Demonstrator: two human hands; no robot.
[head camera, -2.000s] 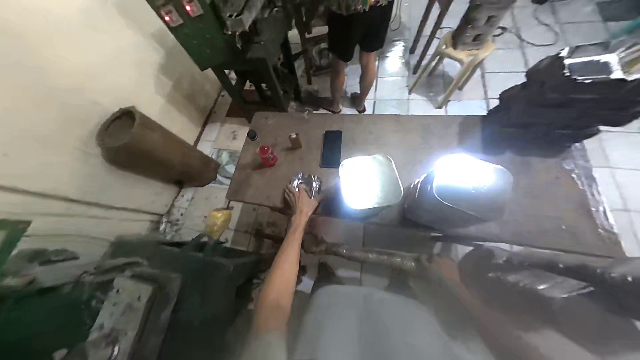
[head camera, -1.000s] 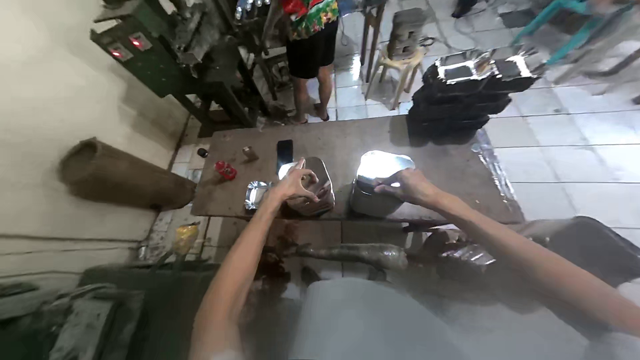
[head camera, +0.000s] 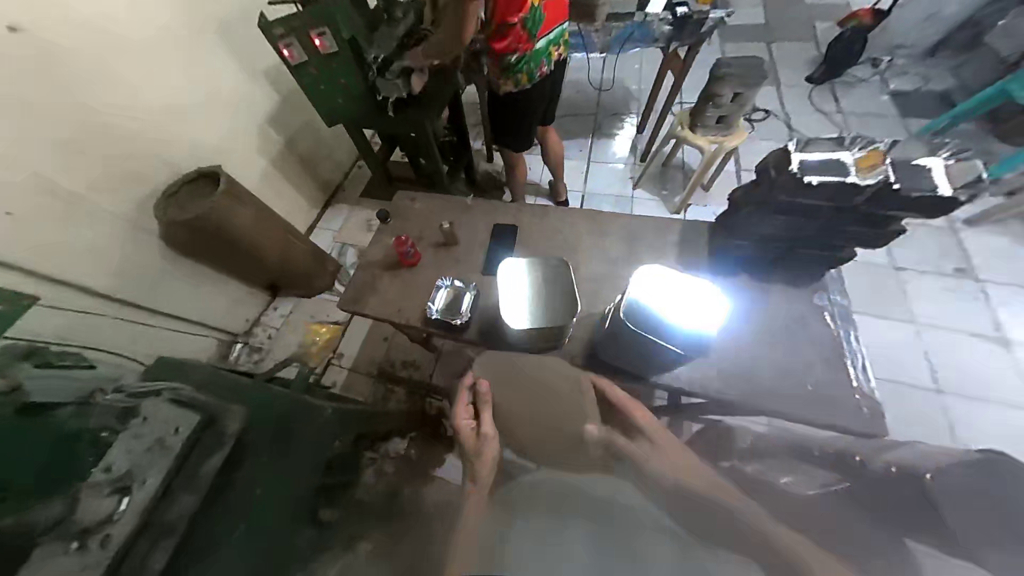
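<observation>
Between my two hands, in front of the table's near edge, is a flat brownish sheet with rounded corners (head camera: 538, 410). My left hand (head camera: 478, 424) grips its left edge, thumb upward. My right hand (head camera: 628, 420), blurred, holds its right edge. Beyond it on the table stand a stack of shiny metal sheets with rounded corners (head camera: 538, 294) and, to the right, a taller stack with a glaring top (head camera: 676, 300). A small foil tray (head camera: 452, 302) lies left of the stacks.
The wooden table (head camera: 624, 232) also bears a phone (head camera: 500, 249), a red container (head camera: 406, 250), a small brown bottle (head camera: 448, 233) and a dark pile with foil pieces (head camera: 808, 216). A co-worker (head camera: 524, 88) stands beyond, by a green machine (head camera: 320, 76). A brown cylinder (head camera: 248, 236) leans at left.
Both hands have come back from the two stacks toward my body and now hold the brownish sheet. One second ago they were at the stacks on the table.
</observation>
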